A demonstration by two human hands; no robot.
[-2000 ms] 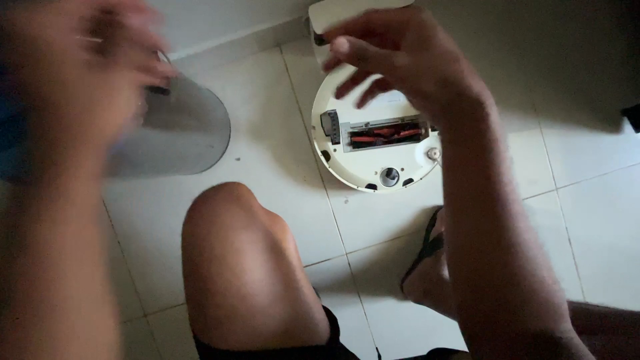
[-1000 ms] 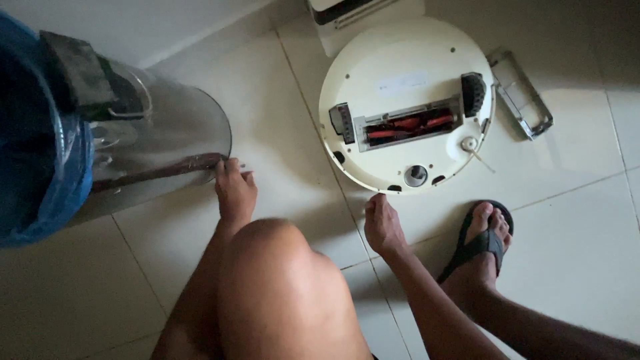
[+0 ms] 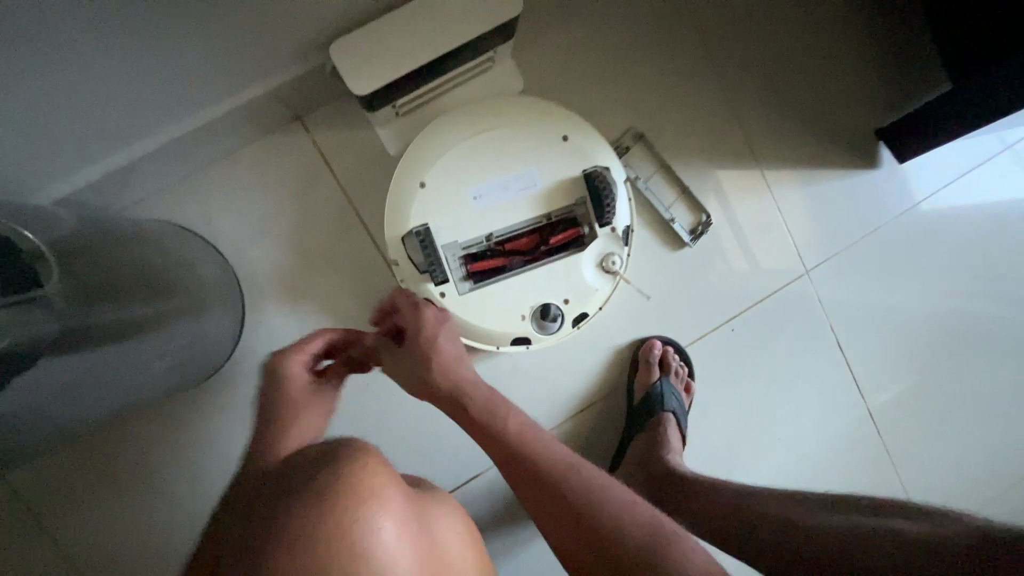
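A white robot vacuum (image 3: 496, 176) lies upside down on the tiled floor. Its red and black roller brush (image 3: 524, 250) sits in the open brush slot between two wheels. A thin side brush arm (image 3: 632, 284) sticks out at its lower right edge. The grey brush cover frame (image 3: 664, 188) rests on the floor to the right of the vacuum. My left hand (image 3: 312, 372) and my right hand (image 3: 420, 340) meet at the fingertips by the vacuum's lower left edge. Both are blurred, and whether anything is between the fingers cannot be told.
A white charging dock (image 3: 436, 56) stands behind the vacuum near the wall. At the left a grey, translucent cylindrical bin (image 3: 160, 304) lies or stands near the hands. My sandalled foot (image 3: 660, 392) is on the floor at lower right of the vacuum. A dark furniture edge (image 3: 952, 120) juts in at upper right.
My left hand has come from beside the bin and my right hand from the vacuum's lower edge, so that both now meet. The view has shifted, and the blue bin liner seen before is out of sight.
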